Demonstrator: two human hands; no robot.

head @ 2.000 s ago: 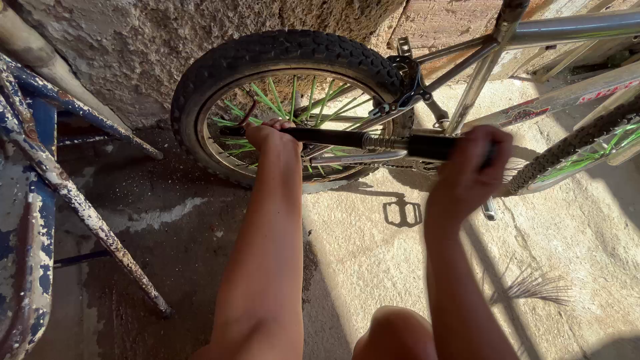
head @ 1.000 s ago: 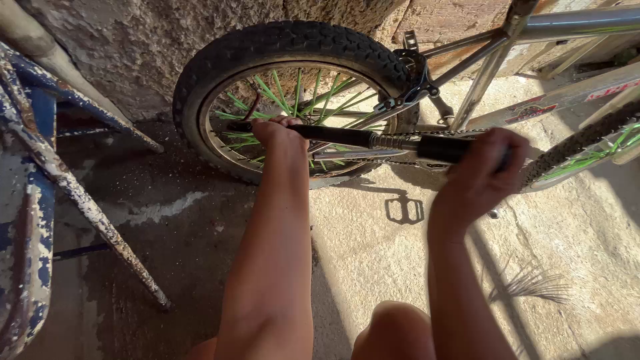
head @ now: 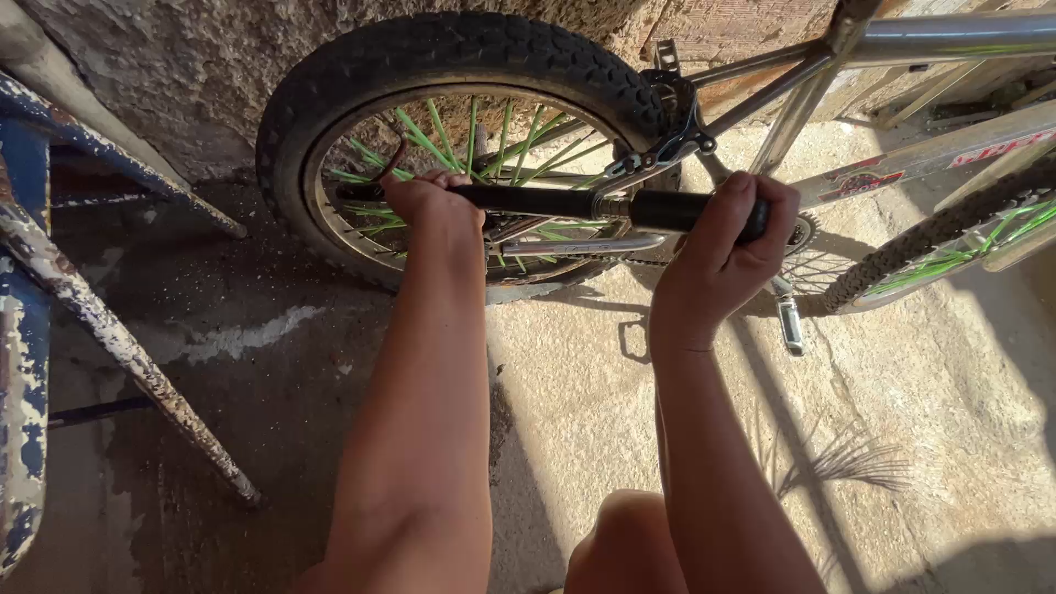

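Note:
A black bicycle hand pump [head: 536, 200] lies nearly level across the rear wheel, in front of its green spokes. My left hand [head: 431, 198] is closed around the pump's left end near the rim; the end's contact with the valve is hidden. My right hand [head: 734, 239] grips the handle at the pump's right end, and a short metal part shows between barrel and handle. The knobby rear tire [head: 462, 51] stands upright around the rim. Close above the pump are the rim brake arm [head: 672, 148] and the silver bicycle frame [head: 796, 115].
At the left stands a blue metal chair frame [head: 107, 322] with peeling paint. A rough stone wall [head: 198, 74] rises behind the rear wheel. The front wheel [head: 949, 231] is at the right. A pedal [head: 789, 326] sticks out near my right wrist, above the sunlit concrete floor [head: 577, 396].
My right hand and the pump handle have moved left, toward my left hand, since one second ago. My left hand remains at the pump's other end.

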